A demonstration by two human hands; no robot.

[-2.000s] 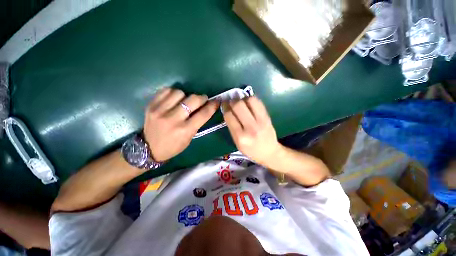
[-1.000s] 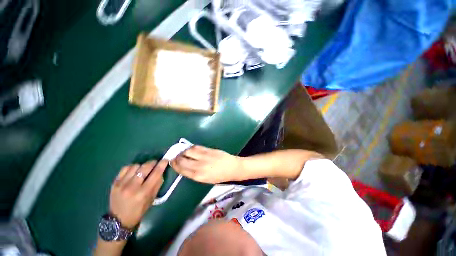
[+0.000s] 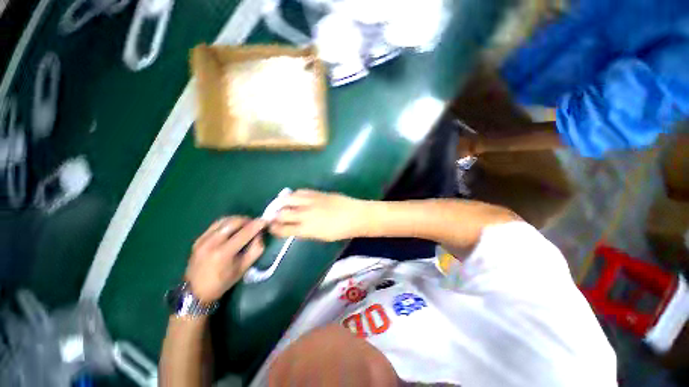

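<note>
A white loop-shaped housing (image 3: 281,257) is held between both hands above the dark green tabletop (image 3: 181,204). My left hand (image 3: 223,253), with a watch on the wrist, has its fingers on the loop's left side. My right hand (image 3: 313,215) grips the upper end of the housing and covers much of it. Whether a thin strip is in the fingers cannot be told. The open brown carton box (image 3: 204,98), holding whitish strips, stands beyond the hands.
A pile of housings (image 3: 378,34) lies right of the box. Several loops (image 3: 47,94) lie beyond the curved white line (image 3: 136,200). A clear plastic bag (image 3: 53,340) is at lower left. A person in blue (image 3: 612,106) is at upper right, near a red stool (image 3: 627,291).
The view has swung left, then shifted slightly. Both hands still hold the housing. The neighbour's arm in blue now reaches in from the right.
</note>
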